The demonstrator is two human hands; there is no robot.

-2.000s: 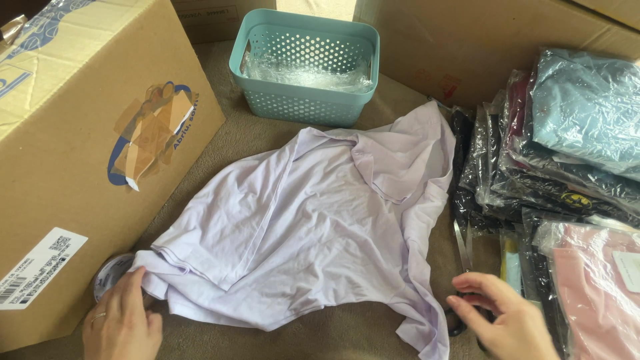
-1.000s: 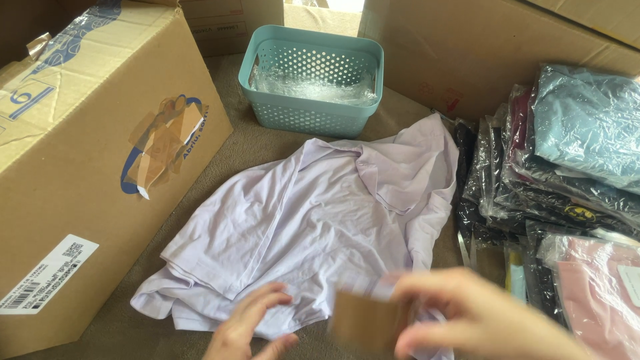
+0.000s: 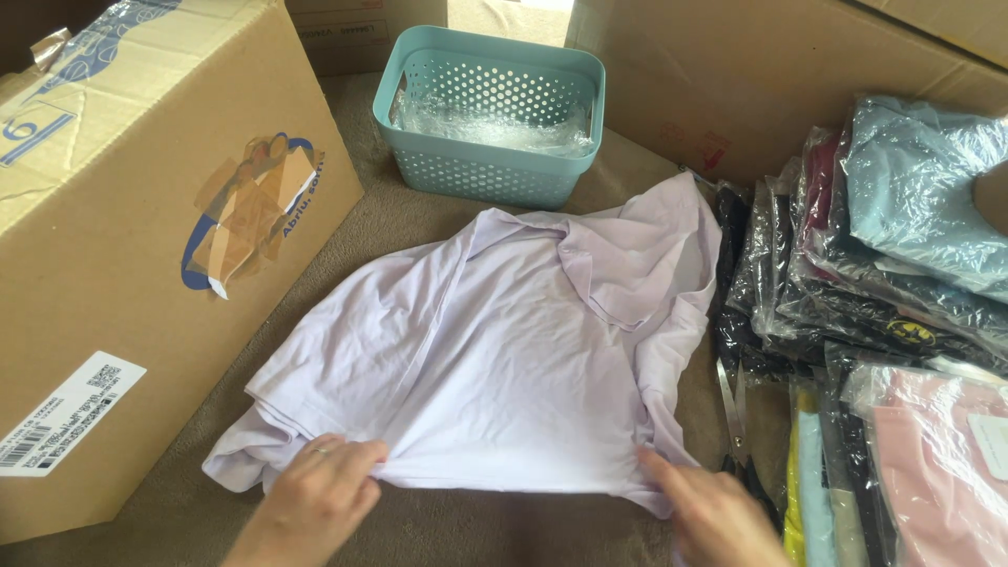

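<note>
A pale lavender fabric garment [image 3: 488, 354] lies spread and wrinkled on a brown surface, its upper right part folded over. My left hand [image 3: 323, 488], with a ring on one finger, pinches the near edge of the garment left of its middle. At the near right corner my right hand [image 3: 701, 504] grips the same edge, its thumb hidden. Between the two hands the edge runs nearly straight. Scissors [image 3: 736, 425] lie with blades apart just right of the garment, their dark handles partly behind my right hand.
A cardboard box [image 3: 157, 260] with a label stands at the left. Behind the garment is a teal perforated plastic basket [image 3: 488, 169] holding clear plastic film. Bagged folded clothes [image 3: 929, 205] are stacked at the right, a pink bagged garment [image 3: 921, 472] nearer. A large cardboard box [image 3: 709, 87] stands behind.
One second ago my right hand held a small brown piece above the garment; it no longer shows there. Both hands now grip the garment's near edge, which has straightened.
</note>
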